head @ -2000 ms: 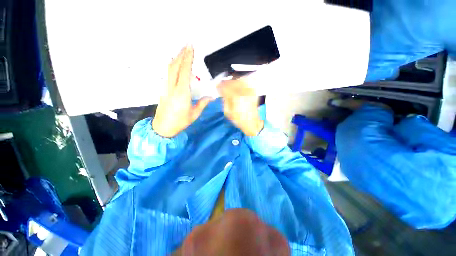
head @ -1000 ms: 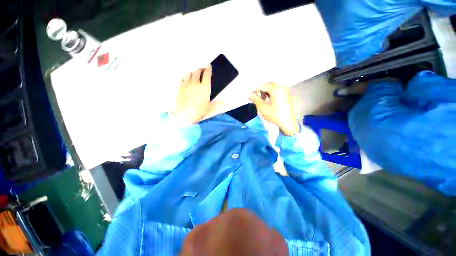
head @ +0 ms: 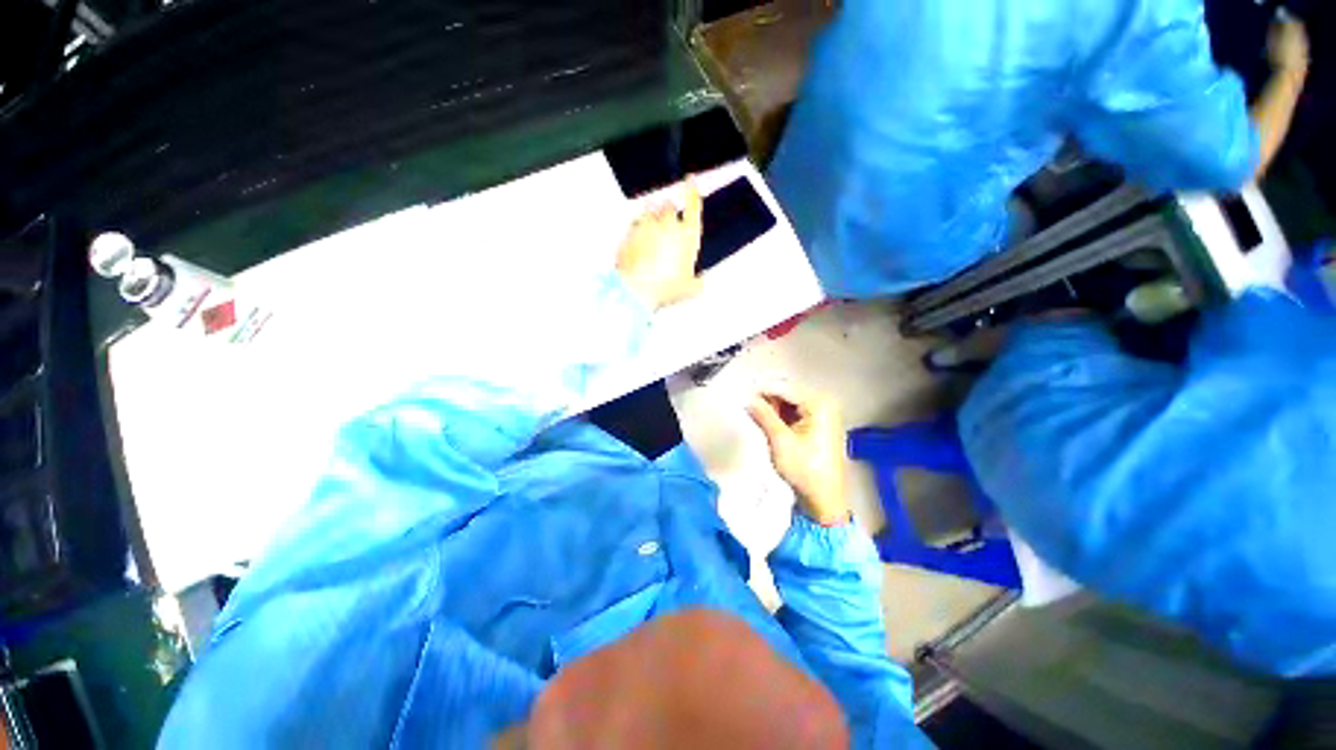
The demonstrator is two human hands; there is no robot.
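Note:
A flat black glossy phone or screen assembly [head: 737, 226] lies at the right end of the white-covered board [head: 425, 293]. My left hand [head: 662, 252] is stretched out to it, with the fingers at its left edge; the fingertips' hold is partly blurred. My right hand [head: 809, 451] is off the board, low and to the right, above the floor. Its fingers are curled with the thumb near the index finger. Whether it pinches something small cannot be told.
A white bottle [head: 183, 293] with a round metallic top and red diamond mark is at the board's left end. More black flat items [head: 677, 151] lie beyond the phone. A person in blue [head: 938, 161] is close at right, near a blue stool [head: 938, 498].
My left hand and the phone have moved right, to the board's end. My right hand has moved lower, away from the board. The view has shifted, showing more of the person at right.

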